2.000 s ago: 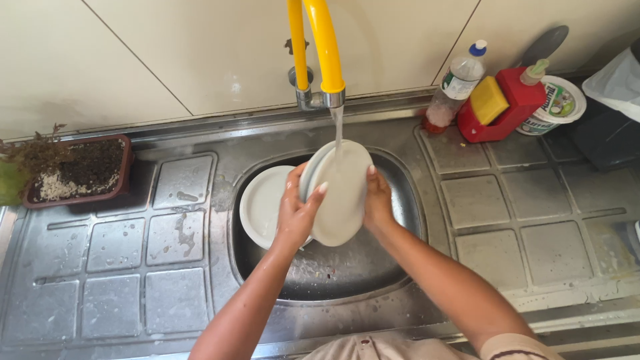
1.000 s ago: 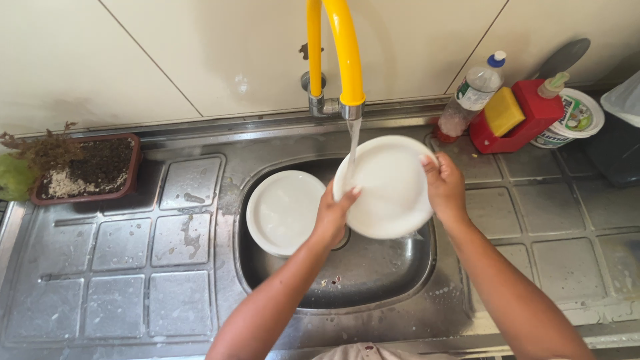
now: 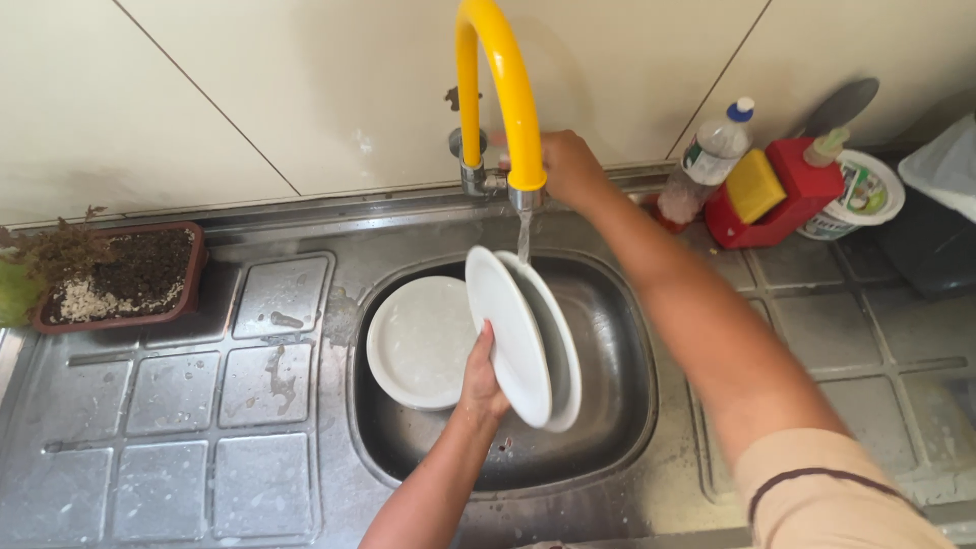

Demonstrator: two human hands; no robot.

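Two white plates are held tilted on edge by my left hand over the sink basin. Water runs from the yellow faucet down beside the rear plate. My right hand is behind the spout at the faucet's metal valve; its fingers are blurred and partly hidden, so its hold cannot be told. Another white plate lies in the left part of the basin, partly covered by the held plates.
At the left stands a brown planter with soil. On the right are a clear plastic bottle, a red dispenser with a yellow sponge, and a white tub. Ribbed steel drainboards flank the basin.
My right hand has let go of the plates and moved up and back to the faucet. My left hand keeps them, now turned on edge.
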